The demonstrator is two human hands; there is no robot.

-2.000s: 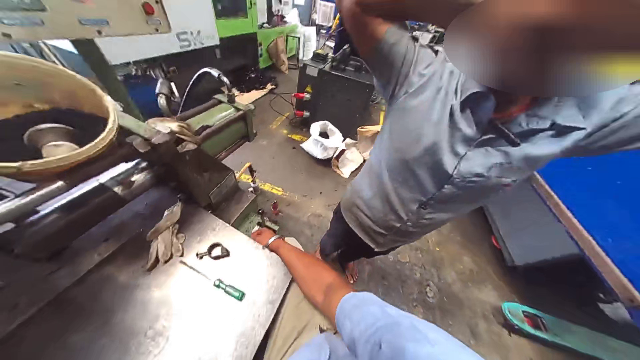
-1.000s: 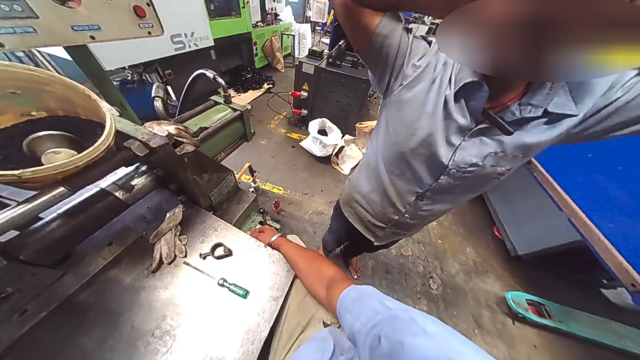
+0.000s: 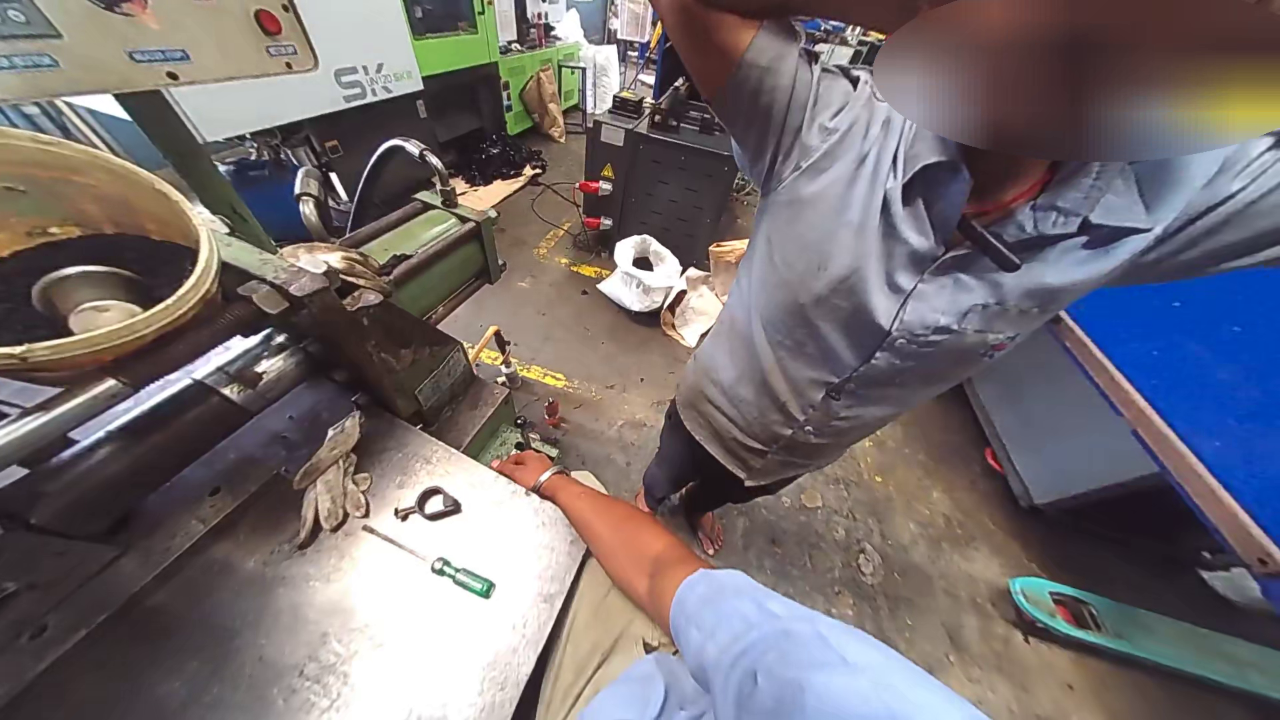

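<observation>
My right hand (image 3: 525, 467), with a metal bangle on the wrist, lies at the far edge of a bare metal tabletop (image 3: 330, 640), beside small machine levers (image 3: 522, 430). Its fingers are partly hidden, so whether they grip anything is unclear. My left hand is out of view. On the tabletop lies a screwdriver (image 3: 463, 577) with a green handle, its shaft pointing to the upper left. Just above it is a black ring-shaped clamp (image 3: 437, 503) with a screw. Fabric work gloves (image 3: 330, 480) rest to the left, near the machine.
Close on the right stands a person in a grey shirt (image 3: 840, 280), arms raised. A tub of black material (image 3: 205, 290) is at left. A white sack (image 3: 642, 275) and a dark cabinet (image 3: 655, 180) stand beyond. A teal pallet-truck fork (image 3: 1150, 630) lies low at right.
</observation>
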